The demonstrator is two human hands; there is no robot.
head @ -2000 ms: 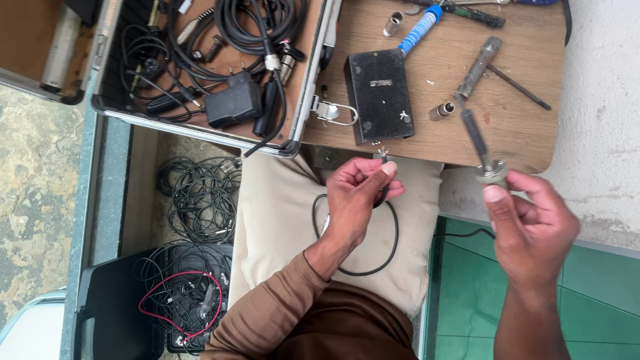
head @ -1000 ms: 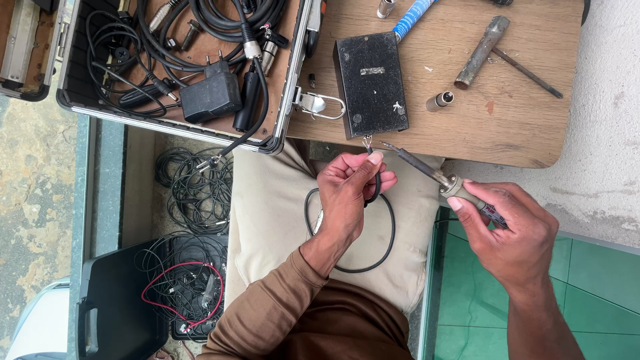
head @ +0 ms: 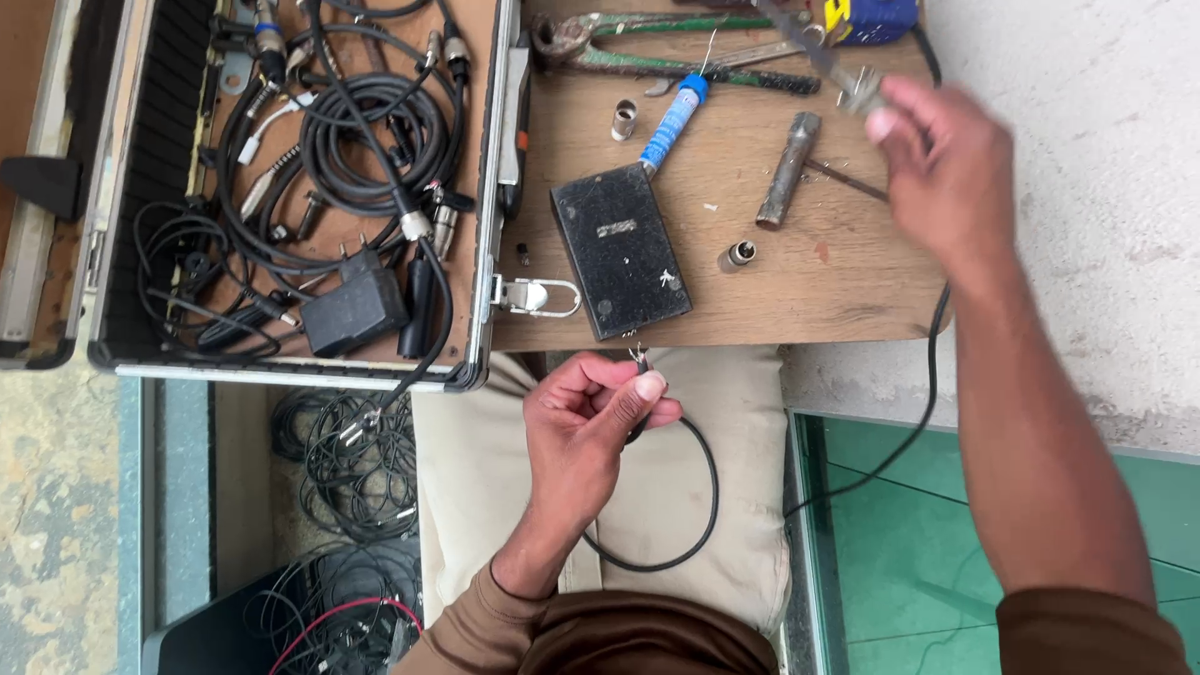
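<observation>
My left hand pinches a black cable near its stripped end, where bare wire strands point up at the lower edge of a black box. The rest of that cable loops over my lap. My right hand, blurred, holds a soldering iron by its handle over the upper right of the wooden board. The iron's shaft points up and left, and its tip is out of view. A blue solder tube with a strand of solder at its top lies above the box. Two metal connector shells stand nearby.
An open case of coiled cables and a black power adapter is at the left. On the wooden board lie green-handled pincers, a tubular socket wrench and a blue-yellow item. Tangled cables lie below the case.
My right hand has carried the soldering iron up and away from the wire end, towards the board's far right corner. The left hand keeps its pinch on the cable. The view has shifted.
</observation>
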